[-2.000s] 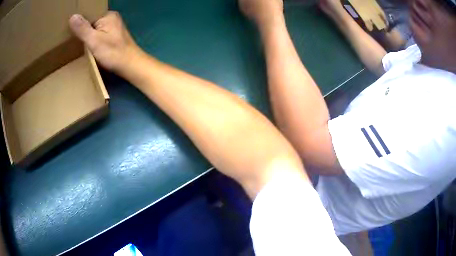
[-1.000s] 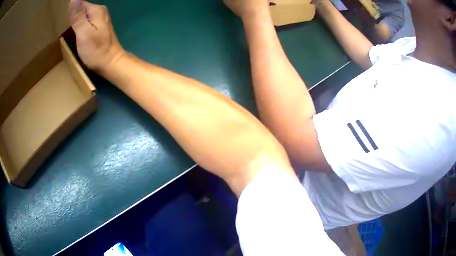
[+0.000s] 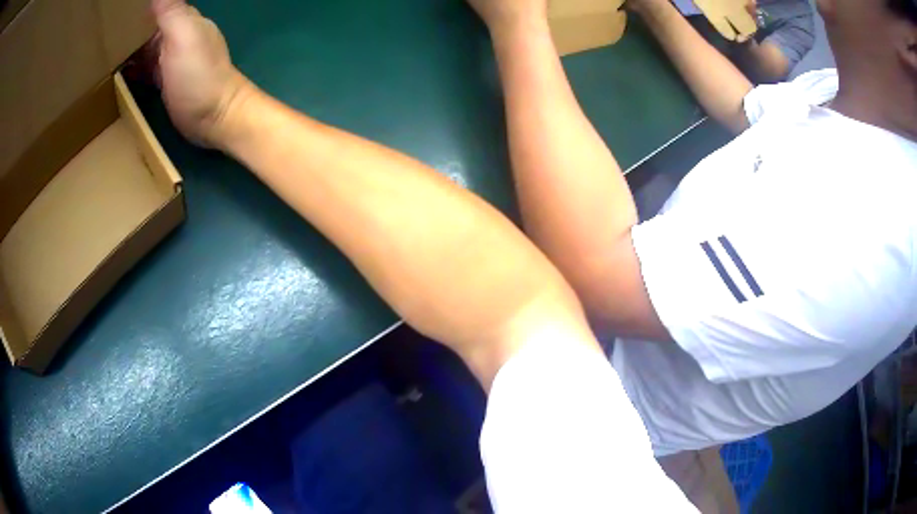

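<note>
An open brown cardboard mailer box [image 3: 85, 216] lies on the dark green table at the far left, cut off by the left edge. Its empty tray faces up and its lid [image 3: 60, 60] stands raised behind the tray. My right hand [image 3: 193, 80] is at the upper left, gripping the right end of the lid. The thumb reaches the top edge of the picture and the fingers are partly in shadow. My left hand is out of the picture.
A co-worker in a white shirt [image 3: 784, 271] is close on the right, an arm reaching over the glossy table [image 3: 271, 251]. Brown box parts [image 3: 585, 28] lie beyond that arm. Another person's arm shows at top right. A blue plastic basket [image 3: 746, 467] and a bright white object [image 3: 239, 499] are below the table edge.
The mailer box and my right hand sit further left and higher in the picture than two seconds ago. A brown box part has come into view beyond the co-worker's arm.
</note>
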